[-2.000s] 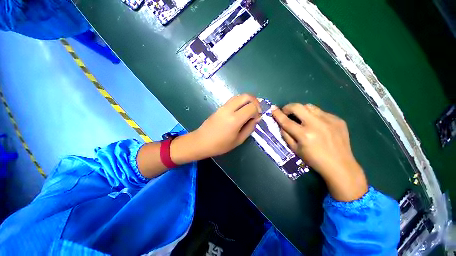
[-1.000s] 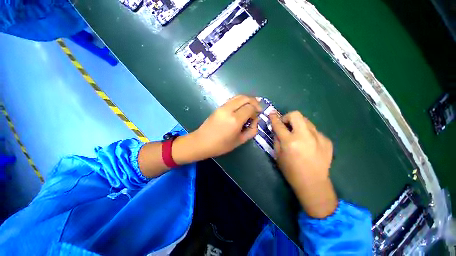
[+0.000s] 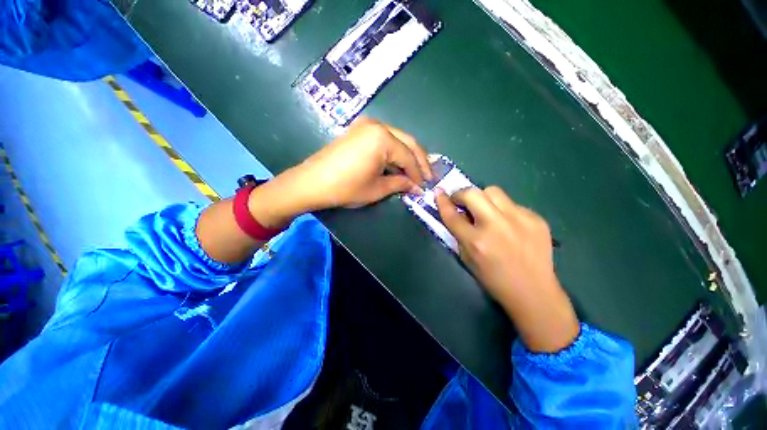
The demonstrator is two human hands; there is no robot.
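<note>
A phone chassis (image 3: 431, 220) lies slanted on the dark green bench mat, its silvery middle partly covered by both hands. My left hand (image 3: 363, 168) reaches in from the left, fingertips bent down at the chassis's upper end; whether they pinch a small part is hidden. My right hand (image 3: 498, 239) lies over the chassis's lower right side, its index fingertip touching the pale area near my left fingertips. A thin dark tip sticks out beside my right hand, perhaps a tool. A red band (image 3: 245, 212) is on my left wrist.
Another chassis (image 3: 370, 60) lies beyond my hands, with more at the top left (image 3: 267, 15). Chassis and clear plastic (image 3: 685, 365) lie at the lower right. A whitish edge strip (image 3: 626, 130) borders the green belt, which carries one chassis (image 3: 748, 158). A blue sleeve (image 3: 76, 38) shows top left.
My left hand has shifted up and left, its fingers now above the chassis end. My right hand has moved left over the chassis since the oldest frame. The chassis has shifted slightly.
</note>
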